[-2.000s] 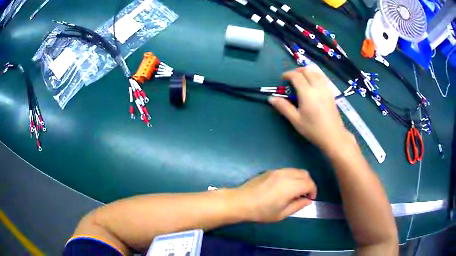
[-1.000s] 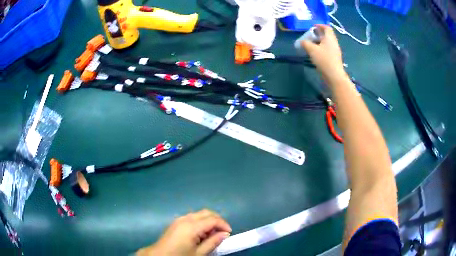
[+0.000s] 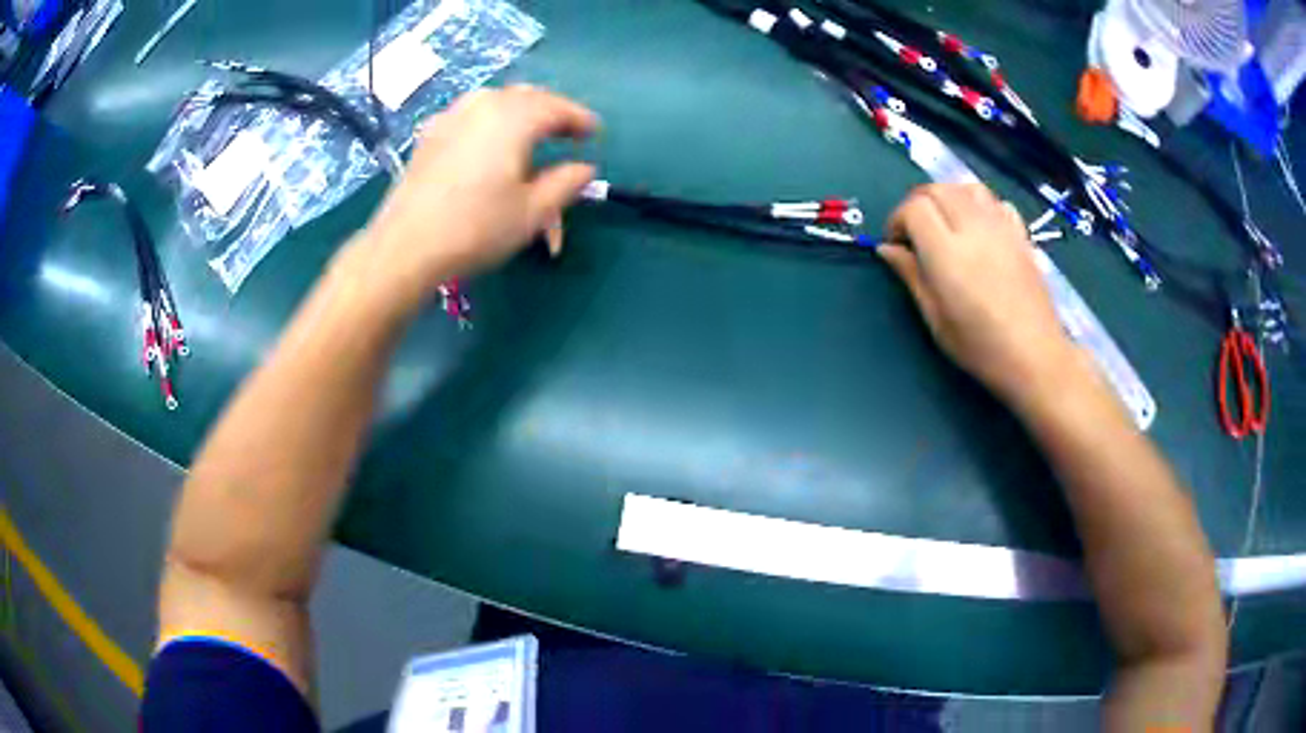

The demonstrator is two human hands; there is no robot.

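A black wire harness [image 3: 688,212] lies across the mat, with a white sleeve near its left end and red and blue terminals on its right part. My left hand [image 3: 494,172] is over the left end, thumb and fingers apart, with nothing seen in it. It hides the orange connector and most of the tape roll. My right hand [image 3: 974,272] has its thumb and fingertips closed on the harness beside the blue terminal. White-tipped wire ends show just beyond this hand.
A measuring strip [image 3: 831,556] runs along the near edge. A steel ruler [image 3: 1096,344] lies partly behind my right arm. More harnesses [image 3: 988,122], red-handled scissors [image 3: 1243,384] and a white fan [image 3: 1146,65] are at right. Plastic bags [image 3: 236,172] and short wires [image 3: 151,294] are at left.
The view has swung back left. My right hand has left the grey tube, now out of view, and come to the harness. My left hand has moved from the near edge to the connector end.
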